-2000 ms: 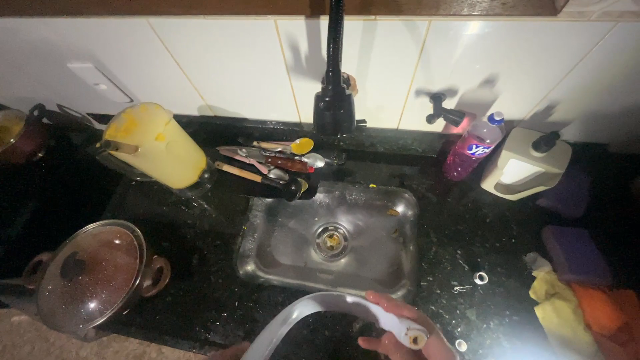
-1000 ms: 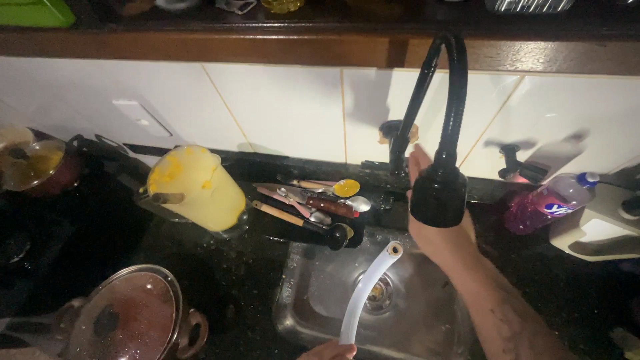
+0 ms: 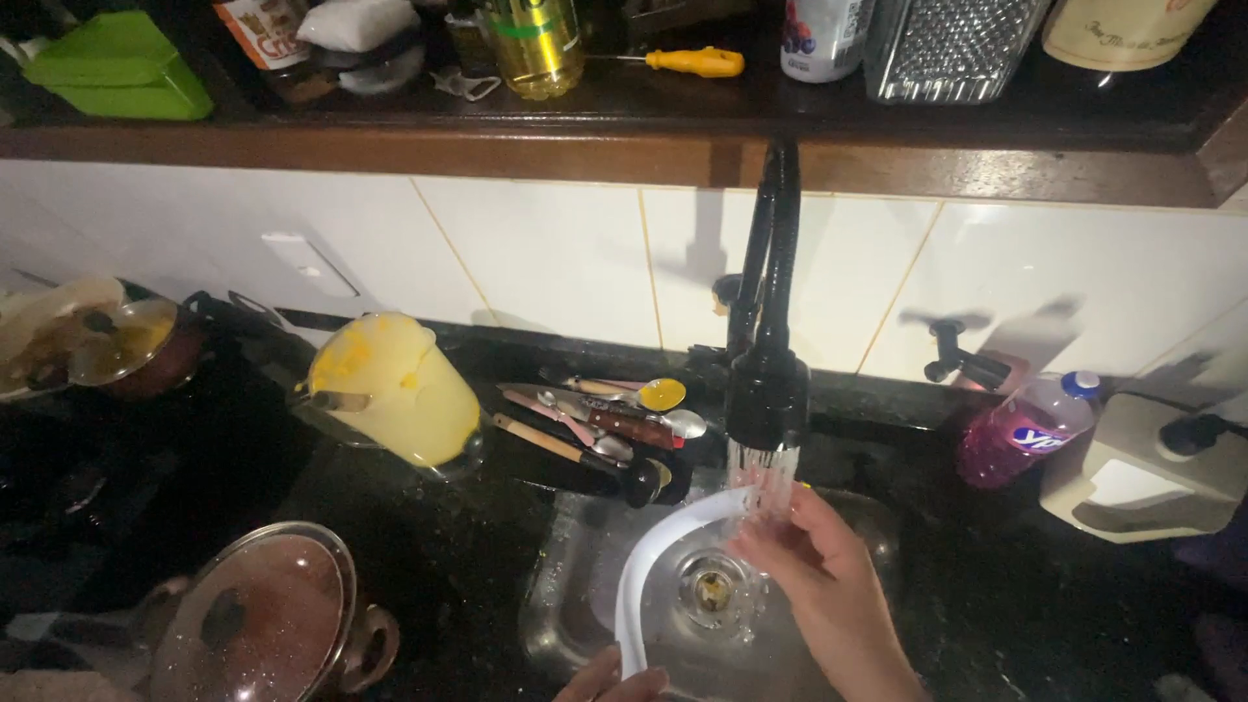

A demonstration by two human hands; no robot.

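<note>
Water streams from the black flexible faucet (image 3: 768,400) over the upper end of a curved white plastic piece (image 3: 639,575), which arcs above the stainless steel sink (image 3: 575,546). My left hand (image 3: 619,678) grips its lower end at the bottom edge of the view. At the wet upper end is my right hand (image 3: 814,561), its fingers in the falling water; whether they close on the piece is blurred by the stream. Below and between the hands lies the sink drain (image 3: 712,590) with yellowish scraps in it.
Left of the sink lie spoons and a knife (image 3: 629,424), beside a yellow-smeared pitcher (image 3: 409,390). A lidded pot (image 3: 263,614) stands lower left. At right are a pink Ypê bottle (image 3: 1029,429), a beige container (image 3: 1141,468) and a wall tap (image 3: 960,356). A wooden shelf (image 3: 585,156) overhangs the faucet.
My right hand has moved from the faucet head down to the white piece's upper end. Water now runs from the faucet. The view has tilted up since the first frame.
</note>
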